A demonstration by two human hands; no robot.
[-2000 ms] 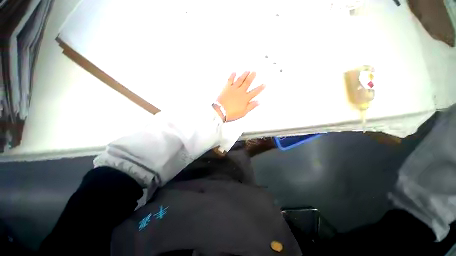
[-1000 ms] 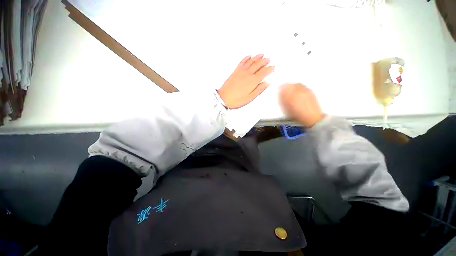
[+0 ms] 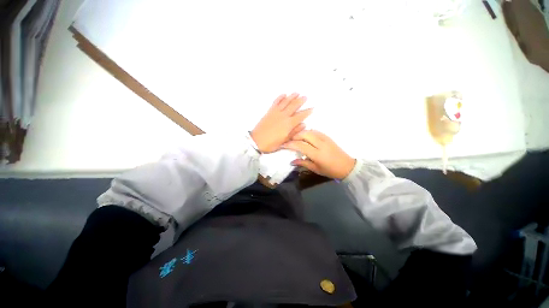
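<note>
A wide pale panel with a brown edge (image 3: 138, 89) lies on the white table. Its near end (image 3: 279, 166) sticks out past the table's front edge and shows small square teeth. My left hand (image 3: 280, 123) lies flat on the white surface with its fingers slightly spread. My right hand (image 3: 319, 154) is beside it at the panel's near end, its fingers touching or close to my left hand and the panel edge. Whether the right fingers pinch the panel cannot be told. The glue bottle (image 3: 444, 117) lies on the right, nozzle towards the front edge.
A stack of cut pieces (image 3: 27, 66) stands at the left table edge. A brown leather piece (image 3: 530, 33) lies in the far right corner, with a small dark object (image 3: 489, 9) near it. Tiny dark specks dot the white top beyond my hands.
My right hand has come in from the right to the panel's near end, beside my left hand. My left hand has stayed flat in about the same place. The camera view has shifted slightly.
</note>
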